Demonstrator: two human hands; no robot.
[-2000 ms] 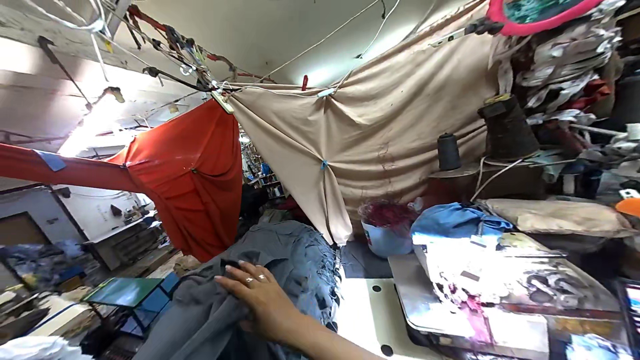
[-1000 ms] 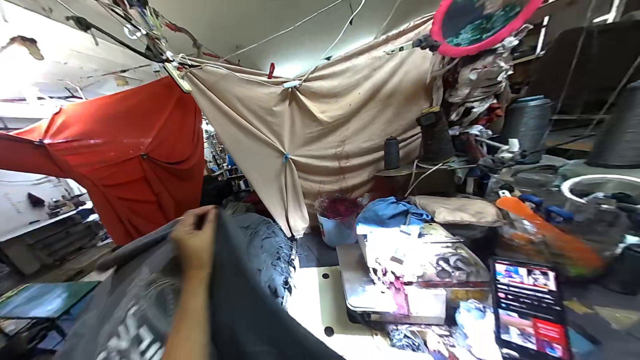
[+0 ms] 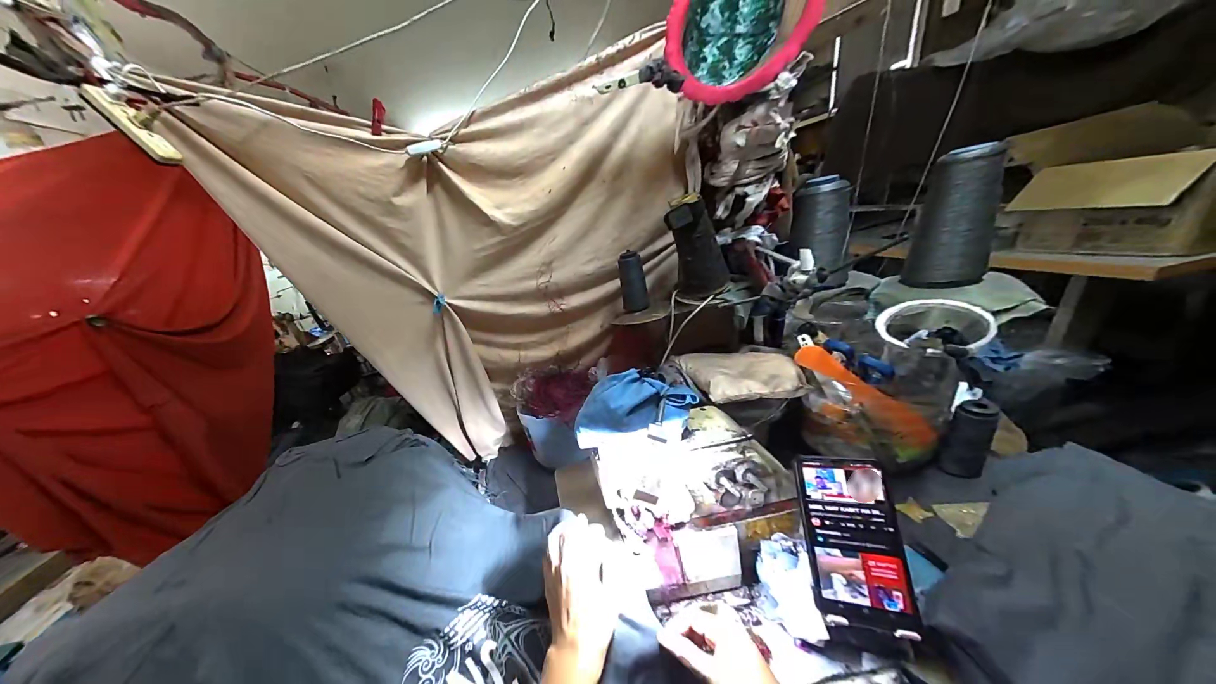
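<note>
A large dark grey cloth garment (image 3: 361,532) with a white printed pattern spreads across the lower left. My left hand (image 3: 578,594) rests on its right edge, fingers together; whether it pinches the cloth is unclear. My right hand (image 3: 712,641) is low in the view, just right of the cloth and in front of the sewing machine, fingers curled; its fingertips are washed out by glare. The sewing machine (image 3: 698,556), brightly lit, has a pink strip of cloth tied on its front. A blue cloth (image 3: 632,404) lies on top of it.
A phone (image 3: 855,551) with a lit screen stands right of the machine. Behind are a tub of dark red thread (image 3: 551,427), a beige cloth pad (image 3: 741,375), an orange object (image 3: 864,404) and thread cones (image 3: 955,214). More grey cloth (image 3: 1092,570) lies at right. Beige and red curtains hang behind.
The grey cloth, raised by one hand a second ago, now lies lower, near the machine. Both hands are now at the machine's front; only one hand showed earlier. The view has turned right.
</note>
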